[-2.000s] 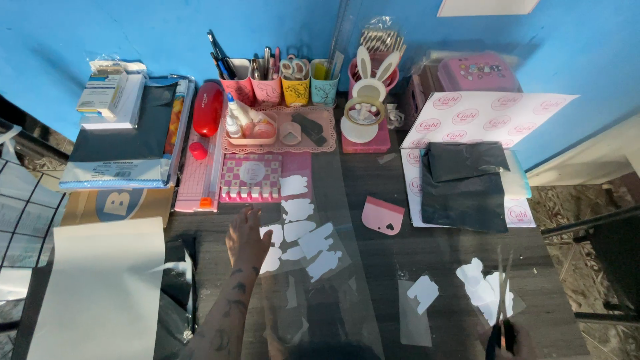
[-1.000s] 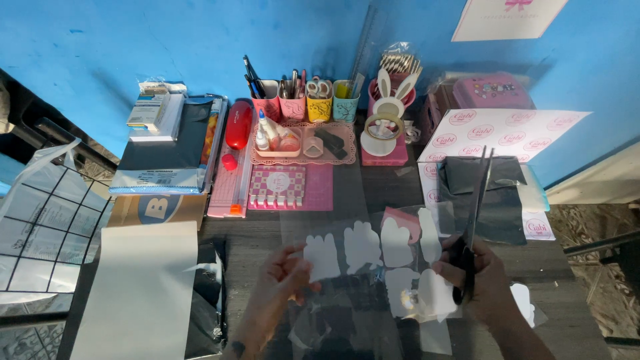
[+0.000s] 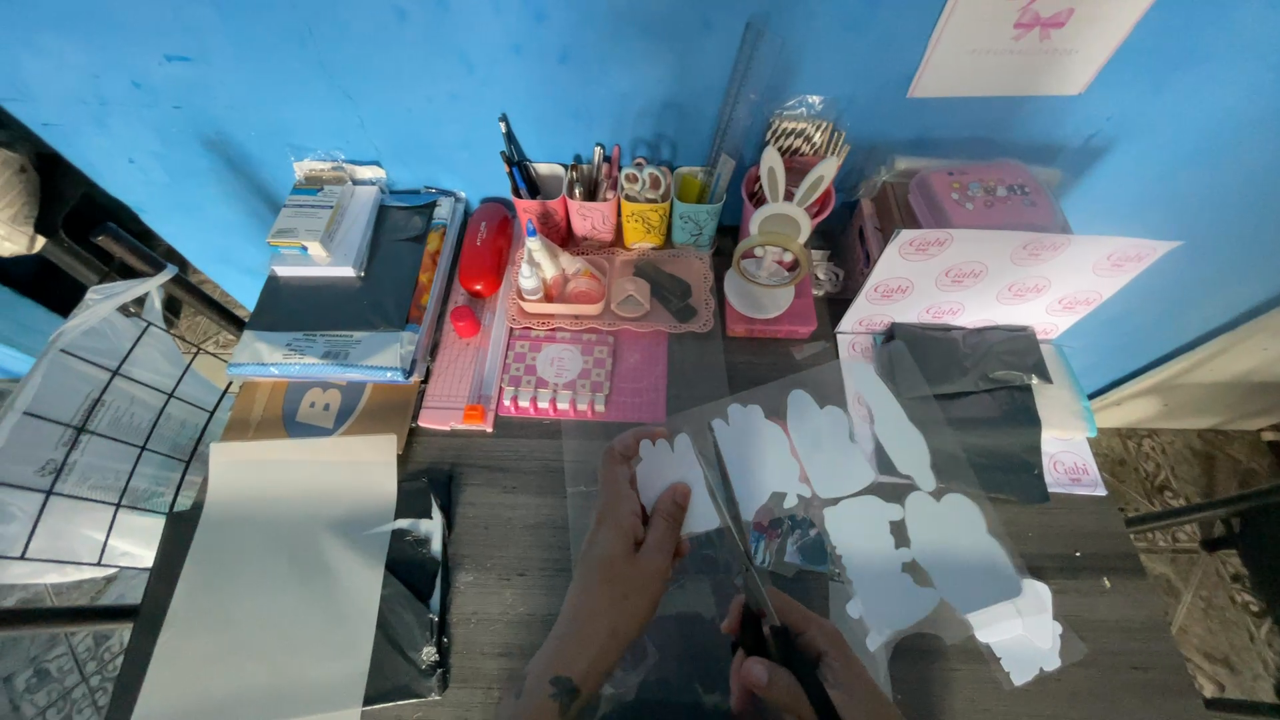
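My left hand [image 3: 640, 520] pinches a clear plastic sheet [image 3: 690, 395] at a white paper cutout [image 3: 678, 480] near its left end, thumb on top. My right hand [image 3: 790, 660] holds black-handled scissors [image 3: 745, 550], whose blades point up and away, narrowly parted, beside that cutout. More white cutouts [image 3: 830, 445] lie along the sheet to the right, several in a row and others below. Near the lower right, small white pieces [image 3: 1025, 630] rest on the desk on clear film. A dark colourful picture [image 3: 790, 538] shows under the sheet.
At the back stand pen cups [image 3: 645, 215], a pink tray [image 3: 690, 265], a bunny ornament [image 3: 790, 200] with a tape roll [image 3: 771, 260]. A red stapler [image 3: 486, 250] lies by a pink paper trimmer [image 3: 462, 385]. White paper [image 3: 290, 580] lies left; dark sheets [image 3: 970, 410] lie right.
The scissors have come left, from the sheet's right side to beside the leftmost cutout. Two seconds ago my left hand lay on the desk by the cutouts; now the sheet is held up.
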